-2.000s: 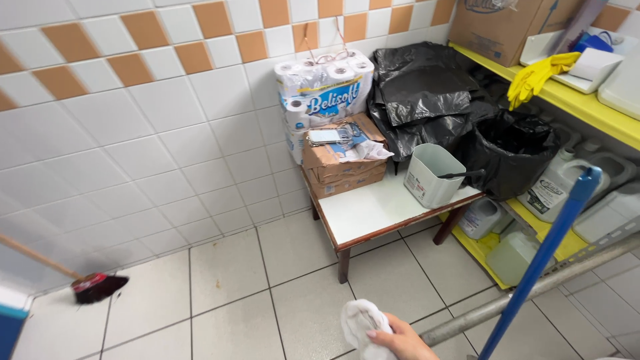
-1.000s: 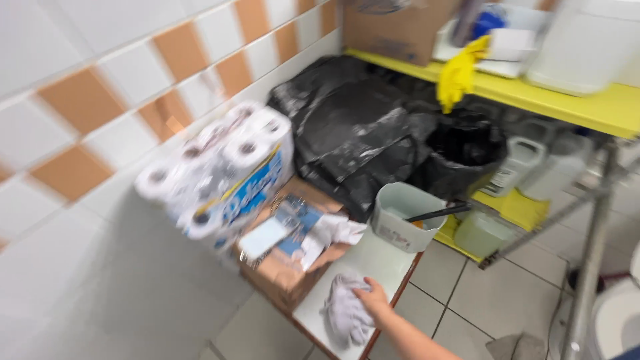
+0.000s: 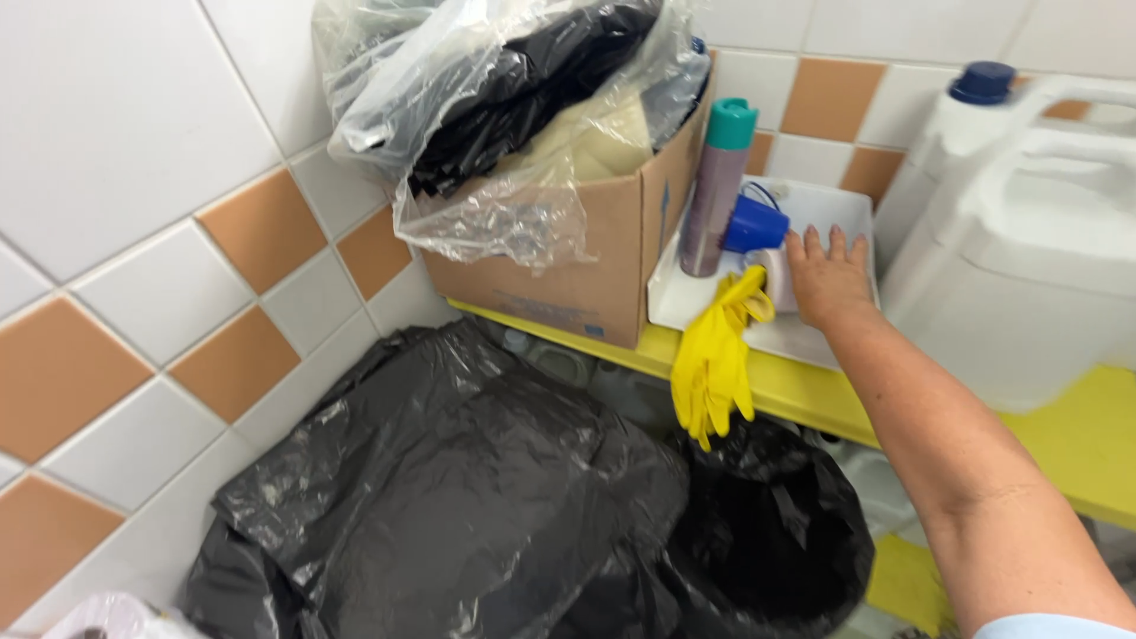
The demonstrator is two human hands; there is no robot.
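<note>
My right hand [image 3: 830,275] reaches over a white plastic tray [image 3: 839,209] on the yellow shelf, fingers spread, palm down. Under and beside its fingers is a whitish object [image 3: 779,280], partly covered; whether the hand grips it I cannot tell. A blue plastic cup [image 3: 756,224] lies just left of the fingertips. Next to it stands an aerosol can [image 3: 714,191] with a teal cap. Yellow rubber gloves [image 3: 717,355] hang over the tray's front edge. My left hand is out of view.
A cardboard box [image 3: 550,266] full of plastic bags stands left of the tray. White plastic jugs [image 3: 1021,257] are at the right on the yellow shelf [image 3: 1074,444]. Below are black plastic bags [image 3: 461,497] and a bin lined with a black bag [image 3: 772,532].
The view has swung to the shelf. My right hand has let go of the white cloth, which it held over the small table one second ago, and is now at the shelf tray.
</note>
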